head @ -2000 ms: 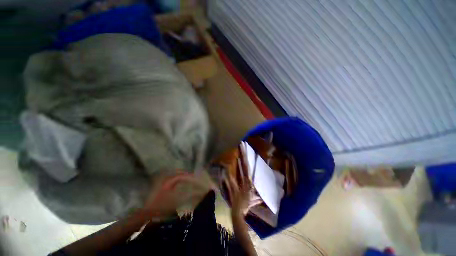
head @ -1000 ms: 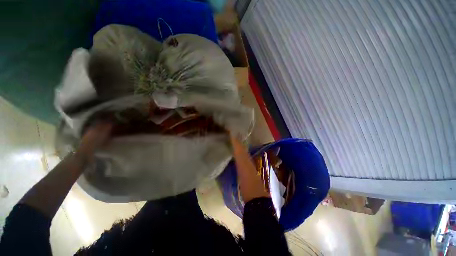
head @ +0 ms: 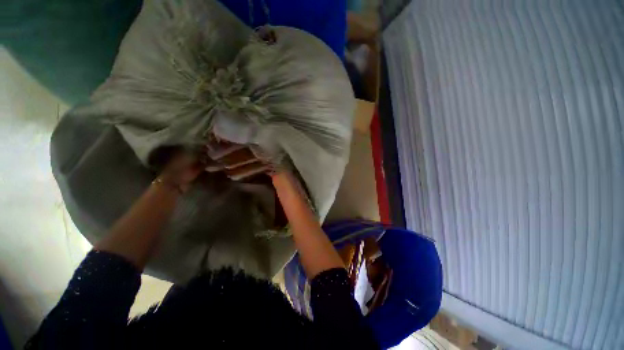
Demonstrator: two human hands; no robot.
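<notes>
The large grey-beige woven sack [head: 301,89] stands in front of me, its gathered, frayed neck at the top and a torn opening below it. My left hand [head: 183,169] is at the left of the opening, blurred, its fingers partly hidden. My right hand [head: 263,167] is at the right of the opening, its fingers hidden among the brown pieces [head: 236,160] there. I cannot tell what either hand grips. The blue bin [head: 419,273] at the lower right holds brown pieces and a white piece [head: 363,287].
A green sack [head: 61,41] stands at the upper left. A blue container [head: 315,17] and a cardboard box [head: 364,113] are behind the sack. The white ribbed shutter [head: 506,150] fills the right side. Another box [head: 455,331] lies at the shutter's foot.
My hands went from beside the bin to the sack's opening, first wide apart at its sides, now close together in its middle. The white sheet at the sack's left no longer shows.
</notes>
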